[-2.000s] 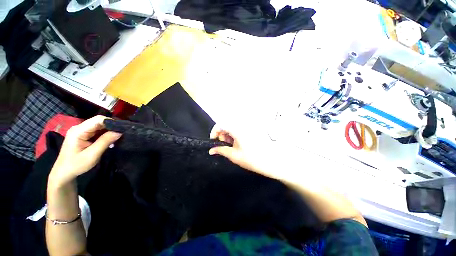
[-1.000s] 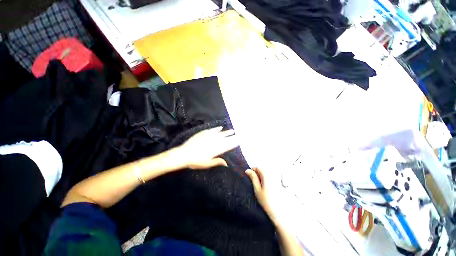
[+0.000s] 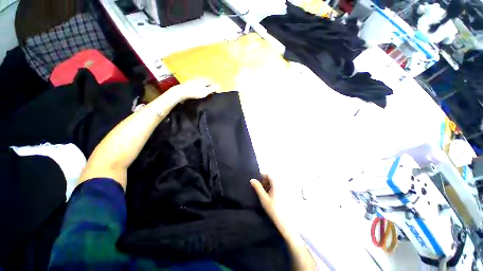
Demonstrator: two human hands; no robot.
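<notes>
A black garment (image 3: 175, 159) lies over my lap and the near table edge, its smooth black panel (image 3: 230, 137) spread flat. A thin white stitch line (image 3: 213, 151) runs along the panel. My left hand (image 3: 198, 89) rests at the panel's far top edge, fingers partly hidden; I cannot tell whether it grips the cloth. My right hand (image 3: 264, 189) holds the panel's right edge between thumb and fingers.
A yellow sheet (image 3: 212, 61) lies beyond the panel. Dark cloth (image 3: 328, 53) is heaped at the back. A sewing machine (image 3: 418, 211) stands at right, with red and orange scissors (image 3: 383, 234) beside it. White cloth (image 3: 61, 161) and a red round object (image 3: 87, 68) are at left.
My left hand has moved away from my right hand to the panel's far edge. The garment's rough folded part is no longer held up; the smooth panel now lies spread out.
</notes>
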